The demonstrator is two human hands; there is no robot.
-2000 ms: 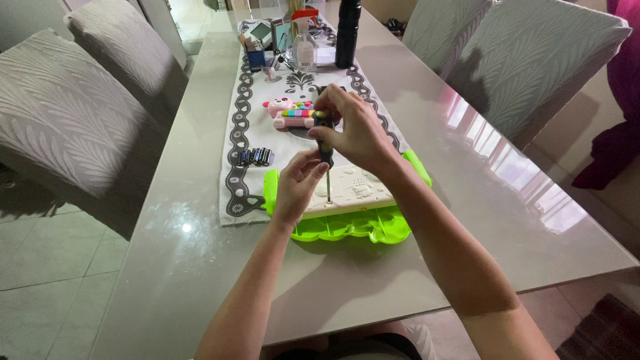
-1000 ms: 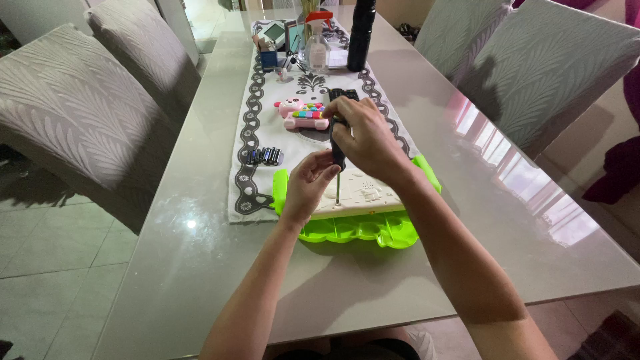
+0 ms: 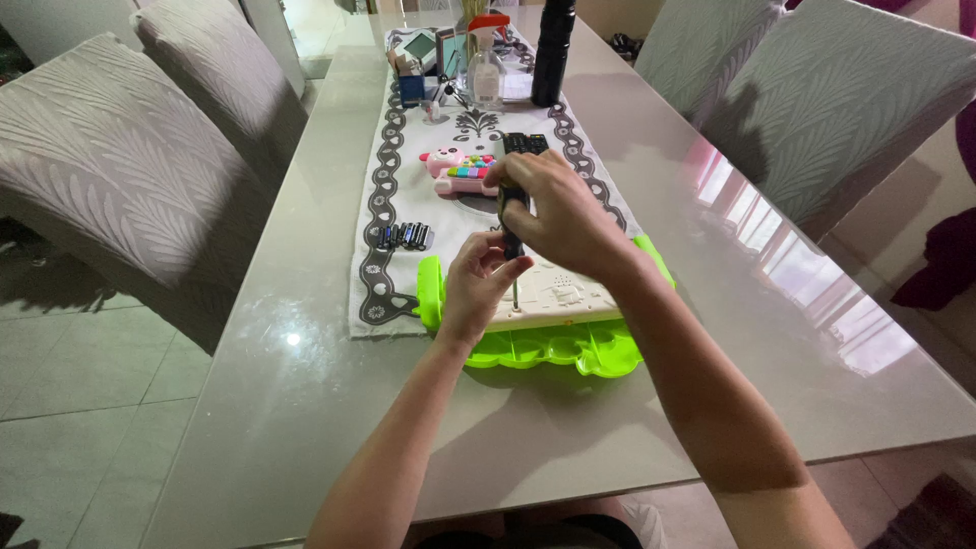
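Observation:
My right hand [image 3: 553,210] grips the black handle of a screwdriver [image 3: 513,221], held upright with its tip in a hole near the front edge of a cream plastic toy housing [image 3: 583,293]. Lower down, the thumb and fingers of my left hand [image 3: 482,286] close around the bottom of the handle. Bright green plastic [image 3: 549,347] frames the housing at its sides and front. Behind my hands lies a pink animal-shaped toy [image 3: 457,171] with coloured keys. A row of several batteries [image 3: 404,235] rests on the patterned table runner [image 3: 370,286] to the left.
Beyond the pink toy are a black remote control [image 3: 526,142], a spray bottle with a red head [image 3: 486,72], a tall black bottle [image 3: 553,57], a small blue box [image 3: 412,88] and picture frames. Upholstered chairs [image 3: 122,175] flank the glossy table [image 3: 320,427].
Both hands stay at the screwdriver, which remains upright over the same part of the housing. The fingers of my right hand have shifted slightly around the handle.

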